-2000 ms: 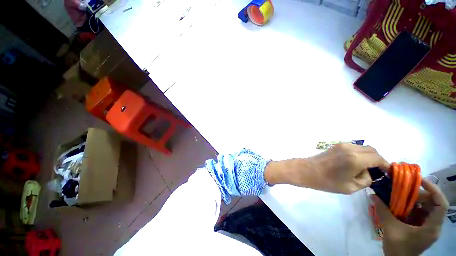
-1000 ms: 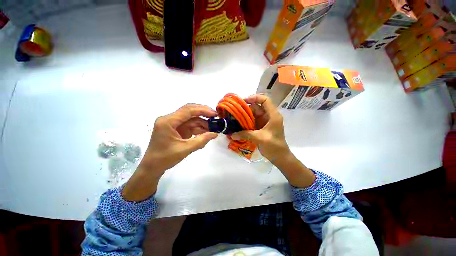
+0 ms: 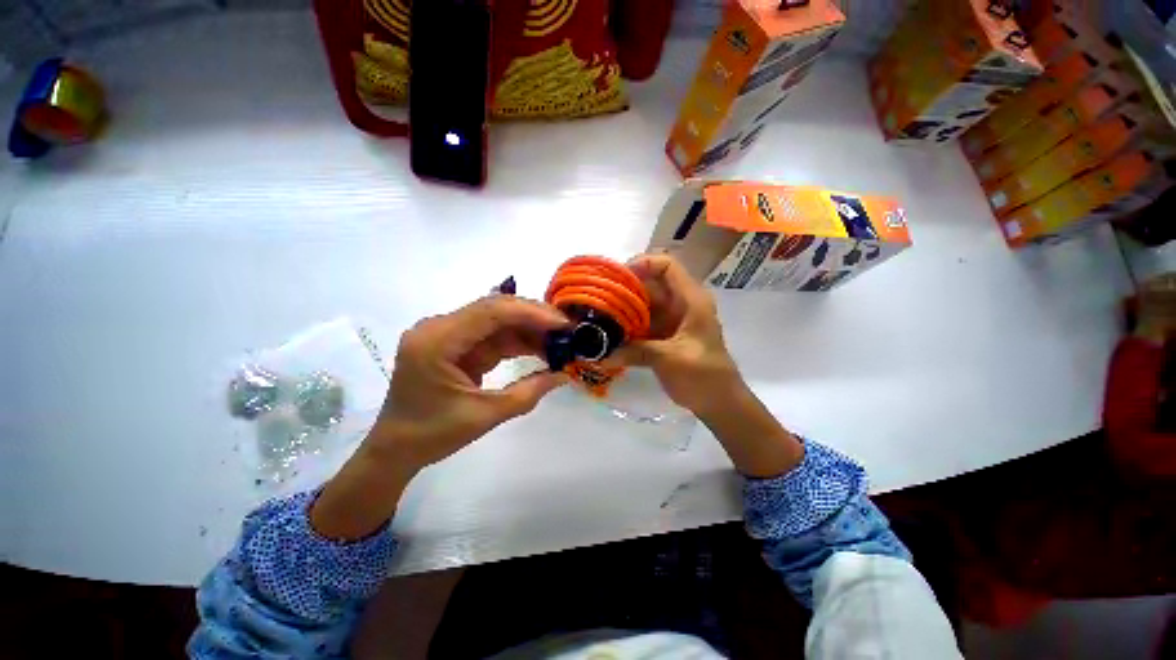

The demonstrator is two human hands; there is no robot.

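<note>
An orange cable coil (image 3: pixel 600 291) is held up over the white table (image 3: pixel 516 477) in front of me. A black end fitting (image 3: pixel 589 340) with a pale ring on its round face sits at the coil's lower left. My left hand (image 3: pixel 471 374) pinches the black fitting between thumb and fingers. My right hand (image 3: pixel 681 329) holds the coil from its right side. A small orange label (image 3: pixel 596 378) shows just below the coil, and part of a clear plastic bag (image 3: pixel 651 419) lies under the hands.
A clear bag of several grey round parts (image 3: pixel 286 410) lies at left. An open-ended orange and white box (image 3: pixel 806 236) lies right of the coil, with an upright box (image 3: pixel 748 80) behind. Stacked boxes (image 3: pixel 1077 148) stand at right. A phone (image 3: pixel 449 90) leans on a red tote (image 3: pixel 555 58). A tape roll (image 3: pixel 58 107) is far left.
The view has swung from the table's side to straight over it. Since the last earlier frame, the black fitting has turned so its round face points more towards me.
</note>
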